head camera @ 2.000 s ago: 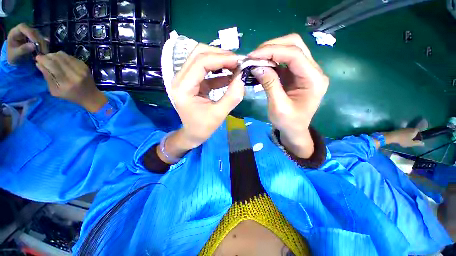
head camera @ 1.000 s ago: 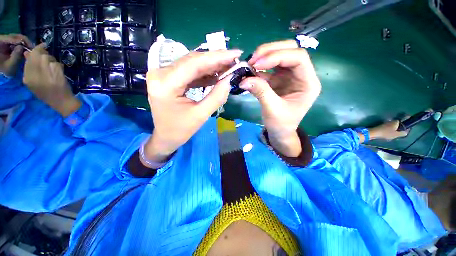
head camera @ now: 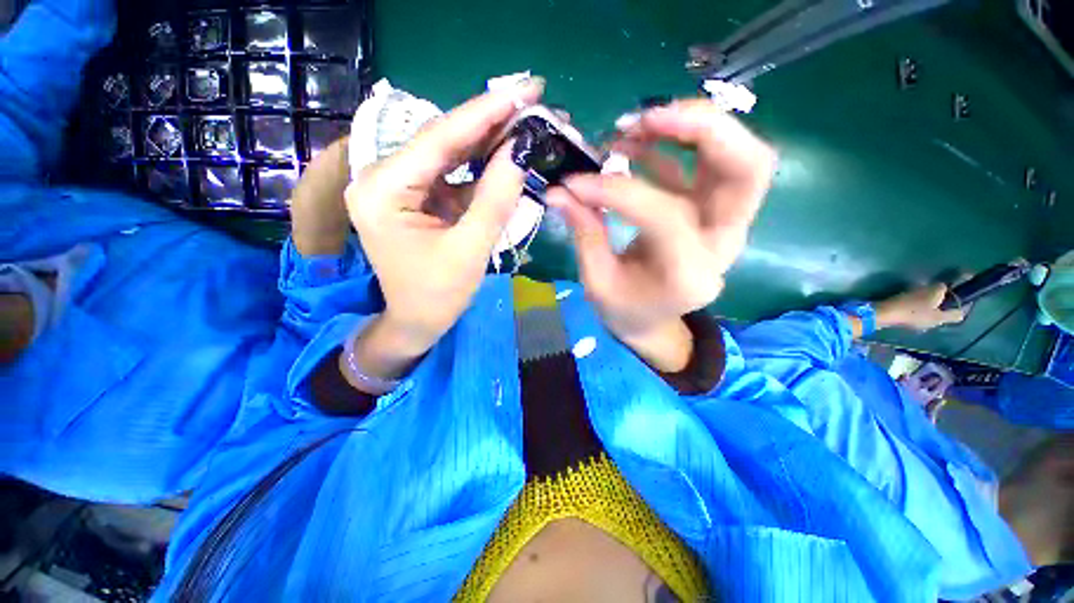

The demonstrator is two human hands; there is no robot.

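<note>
A small black glossy device unit [head camera: 544,150] with a pale edge is held above the bench, in front of my chest. My left hand [head camera: 430,200] pinches its left side between thumb and fingertips. My right hand [head camera: 671,206] is at the unit's lower right, slightly blurred. Its thumb and a finger touch or nearly touch the unit's lower right corner. Its forefinger is raised apart from the unit. Whether the right hand grips the unit cannot be told.
A white fan [head camera: 389,127] stands behind my left hand. A black parts tray [head camera: 253,118] lies at upper left, a grey metal bar [head camera: 801,33] with white scrap [head camera: 730,97] at upper right. A neighbour's arm [head camera: 318,200] reaches in from the left; another person's hand [head camera: 925,309] holds a dark tool at right.
The unit is turned, showing more of its black face, and sits slightly higher. My right forefinger has lifted away. The left neighbour's arm has moved in behind my left hand.
</note>
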